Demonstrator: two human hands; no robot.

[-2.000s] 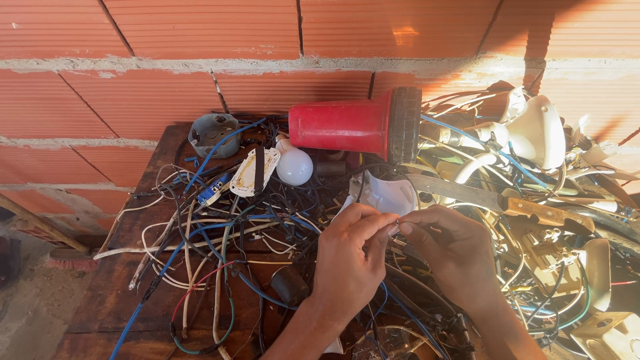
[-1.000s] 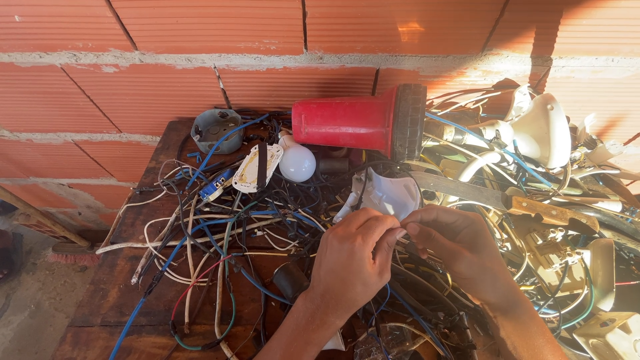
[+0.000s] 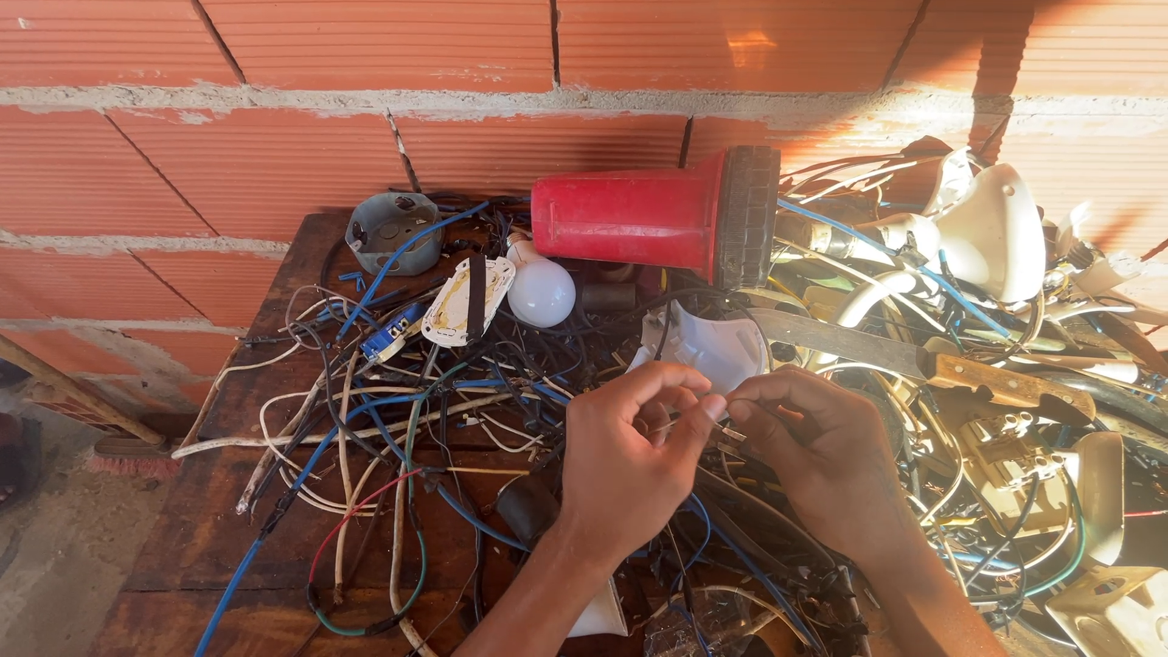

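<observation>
Both hands meet over the wire pile near the middle of the view. My left hand (image 3: 630,456) pinches something small and thin, seemingly a wire end, between thumb and index finger. Close against it on the right, my right hand (image 3: 817,456) pinches a thin dark wire with its fingertips. Just beyond the fingertips lies a white plastic piece (image 3: 716,351). Behind that rests a red flashlight (image 3: 630,214) with a black ribbed head. A knife (image 3: 985,374) with a wooden handle lies right of the hands. To the left are a white bulb (image 3: 541,293) and a white oval plate (image 3: 470,301) crossed by a black strip.
Tangled wires (image 3: 438,392) cover much of the wooden table (image 3: 210,566). A grey round electrical box (image 3: 395,234) stands at the back left. White lamp fittings (image 3: 995,233) and beige plastic parts (image 3: 1095,493) are heaped at the right. A hollow-brick wall (image 3: 365,46) rises behind.
</observation>
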